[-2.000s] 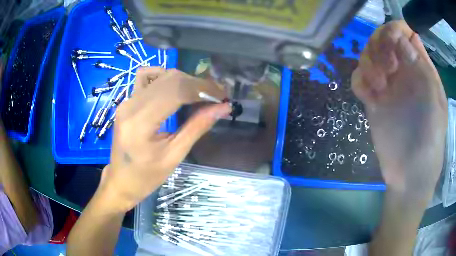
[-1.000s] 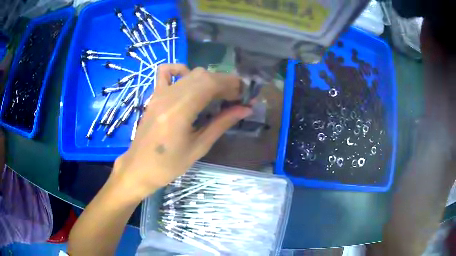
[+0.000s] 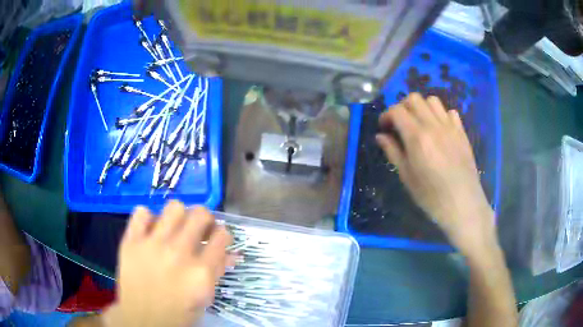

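Observation:
My left hand point(image 3: 169, 265) is over the left end of the clear plastic box point(image 3: 348, 281), which is packed with thin white rods point(image 3: 268, 274). Its fingertips are blurred at the rods, and I cannot tell if they grip one. My right hand point(image 3: 435, 163) is over the right blue tray point(image 3: 489, 153) of small dark rings point(image 3: 374, 198), fingers curled down; whether it holds a ring is hidden. The metal block point(image 3: 291, 150) stands under the press punch, with no hand at it. Finished rods point(image 3: 156, 128) lie in the left blue tray point(image 3: 96, 195).
The press head point(image 3: 287, 41) hangs overhead at the top centre. Another blue tray of dark parts point(image 3: 29, 102) is at the far left. A dark flat object point(image 3: 89, 236) lies below the left tray. Clear boxes point(image 3: 571, 204) are at the far right. A person's arm point(image 3: 13, 255) shows at the left edge.
My left hand has left the press block and moved down to the clear box. My right hand has come in from the right edge over the ring tray. The metal block is now uncovered.

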